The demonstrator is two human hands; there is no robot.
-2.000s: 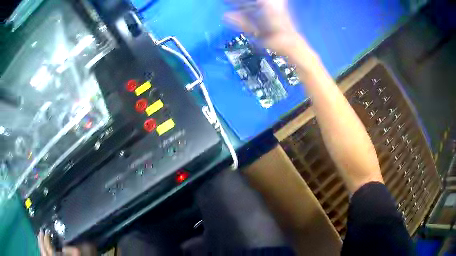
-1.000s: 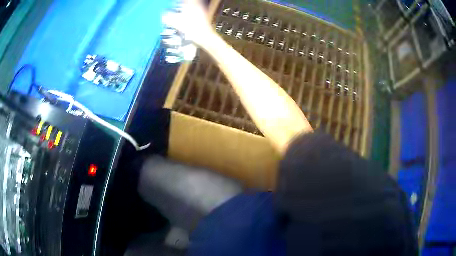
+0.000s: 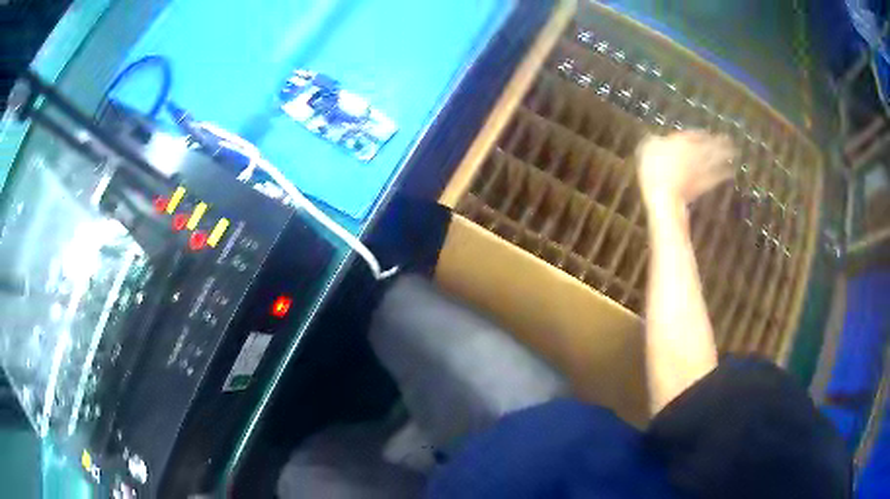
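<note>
My right hand [image 3: 683, 166] is blurred over the partitioned carton [image 3: 546, 278], above its cells toward the far right part. Its fingers are bent down; whether they hold a board cannot be made out. A circuit board [image 3: 339, 112] lies on the blue mat [image 3: 410, 58], left of the carton. Rows of board ends show in the carton's far and right cells; nearer cells look dark and empty. My left hand is not in view.
The black test fixture [image 3: 220, 283] is at left with its clear press plate [image 3: 68, 263], a lit red power switch [image 3: 281, 306] and red sockets. A white cable [image 3: 312, 210] curves over the mat's edge. My legs are below the bench.
My right hand has moved from the blue mat, past the carton's near edge with a board in it, to over the cells. One board remains on the mat. My left hand has left view.
</note>
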